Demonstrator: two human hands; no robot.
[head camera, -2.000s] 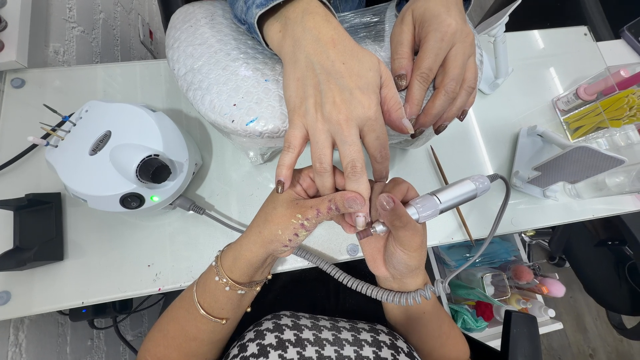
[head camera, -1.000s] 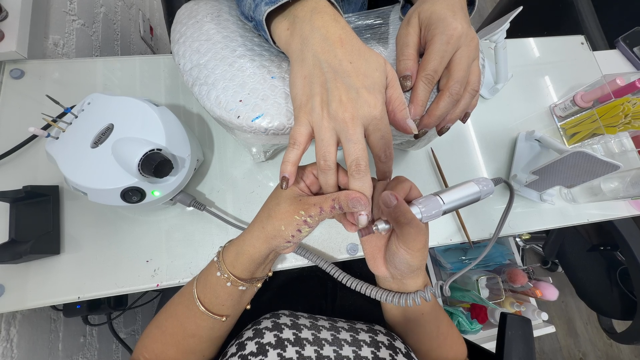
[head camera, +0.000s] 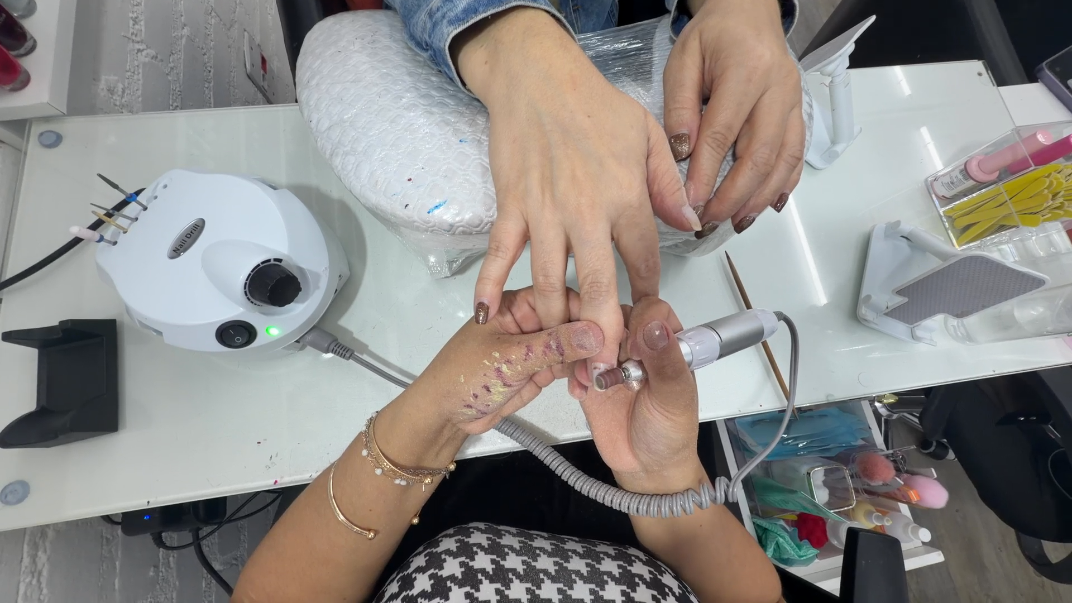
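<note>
My left hand (head camera: 519, 360) is closed on a finger of the other person's outstretched hand (head camera: 569, 159), its thumb lying over the finger. My right hand (head camera: 657, 394) grips a silver and white nail drill handpiece (head camera: 729, 337). The handpiece's brown sanding band (head camera: 610, 379) is at the nail of the held finger; whether it touches cannot be told. A coiled grey cord (head camera: 603, 494) runs from the handpiece to the white nail drill unit (head camera: 218, 260), whose green light is lit. The person's other hand (head camera: 737, 117) rests on a plastic-wrapped white cushion (head camera: 402, 126).
A wooden stick (head camera: 758, 327) lies right of my hands. On the right stand a white folding holder (head camera: 946, 285) and a clear organizer (head camera: 955, 219) with yellow sticks. A black stand (head camera: 67, 385) is at the left. Below the glass tabletop, an open drawer (head camera: 888, 559) holds bottles and brushes.
</note>
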